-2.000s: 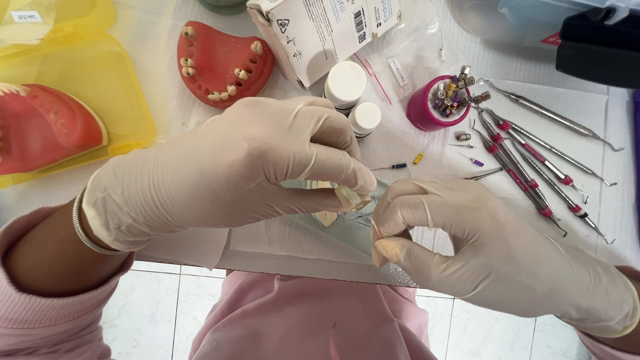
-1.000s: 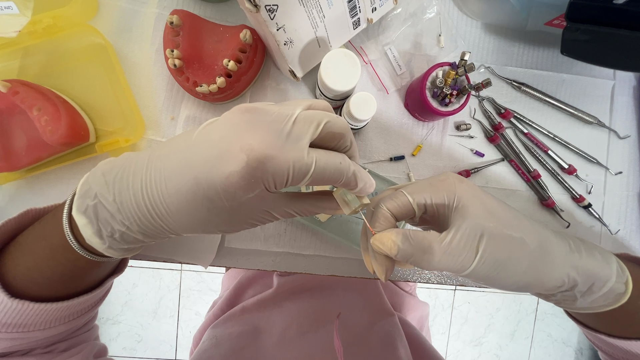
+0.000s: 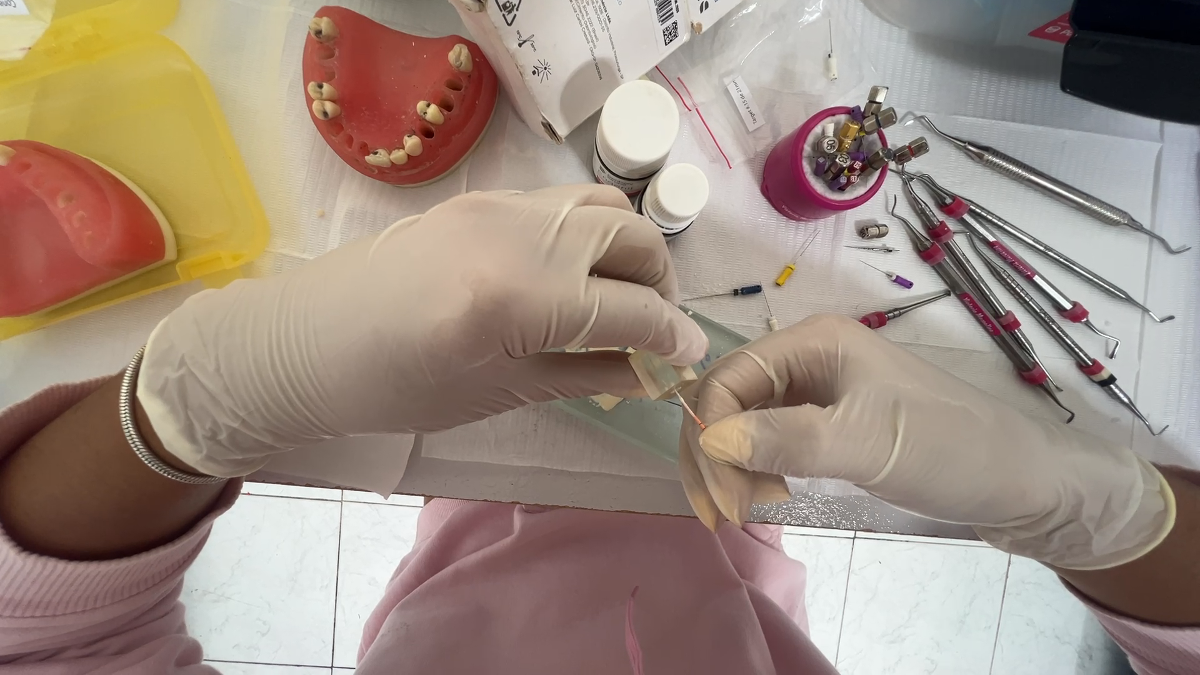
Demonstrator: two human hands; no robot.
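Note:
Both my hands wear pale latex gloves. My left hand point(image 3: 469, 319) pinches a small translucent piece point(image 3: 659, 374) between thumb and fingers; what exactly it is cannot be told. Between the thumb and index finger of my right hand point(image 3: 825, 422) is a thin orange-pink point point(image 3: 691, 409), its pale tip touching or close to the translucent piece. The two hands nearly meet above a glass slab point(image 3: 633, 427), which they partly hide. Blue, yellow and white-handled endodontic files lie just behind them, the blue file point(image 3: 745, 291) nearest my left fingertips.
A red dental model point(image 3: 394, 94) and two white-capped bottles point(image 3: 639, 127) stand behind my left hand. A yellow case point(image 3: 216, 187) holds another red model point(image 3: 75, 225). At the right are a magenta file holder point(image 3: 797, 173) and several metal dental instruments point(image 3: 1041, 187). The table edge point(image 3: 562, 502) runs before me.
My right fingers have shifted slightly at the orange-pink point, and more of it shows than two seconds ago. My left hand keeps its pinch on the translucent piece.

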